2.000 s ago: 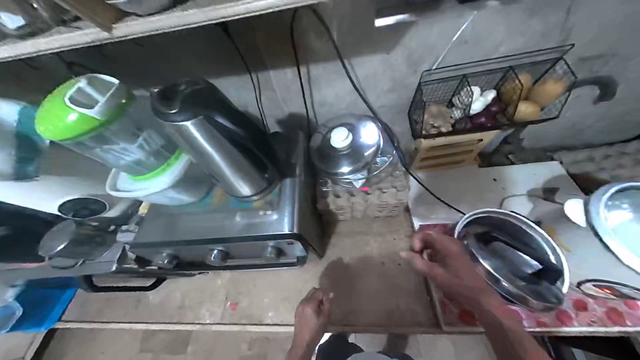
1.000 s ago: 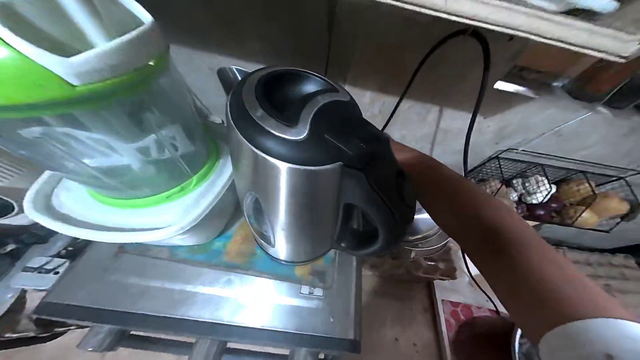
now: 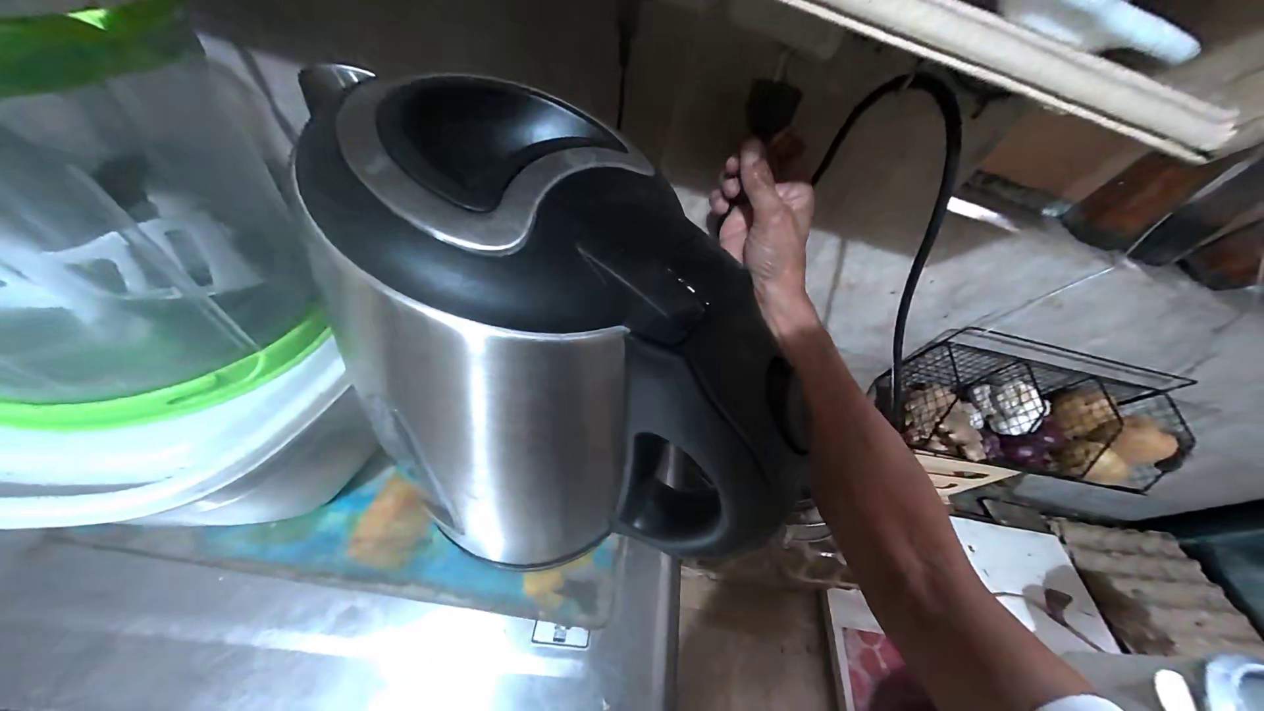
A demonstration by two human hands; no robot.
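Observation:
My right hand (image 3: 765, 212) reaches past the handle side of a steel and black electric kettle (image 3: 484, 425) towards the wall. Its fingers are curled near a dark plug (image 3: 772, 107) on the wall, and what they hold, perhaps a cord, is too dim to tell. The kettle stands upright on a patterned mat (image 3: 395, 538) on top of a steel stove (image 3: 296, 642). My left hand is not in view.
A clear container with a green rim (image 3: 148, 276) stands left of the kettle. A black cable (image 3: 933, 227) loops down the wall. A wire basket of vegetables (image 3: 1047, 420) hangs at the right, and a shelf edge (image 3: 1027, 74) runs overhead.
Two seconds ago both hands were low over the counter; my right hand has since gone behind the kettle to the wall, and my left has left the view. The view has moved close to the kettle.

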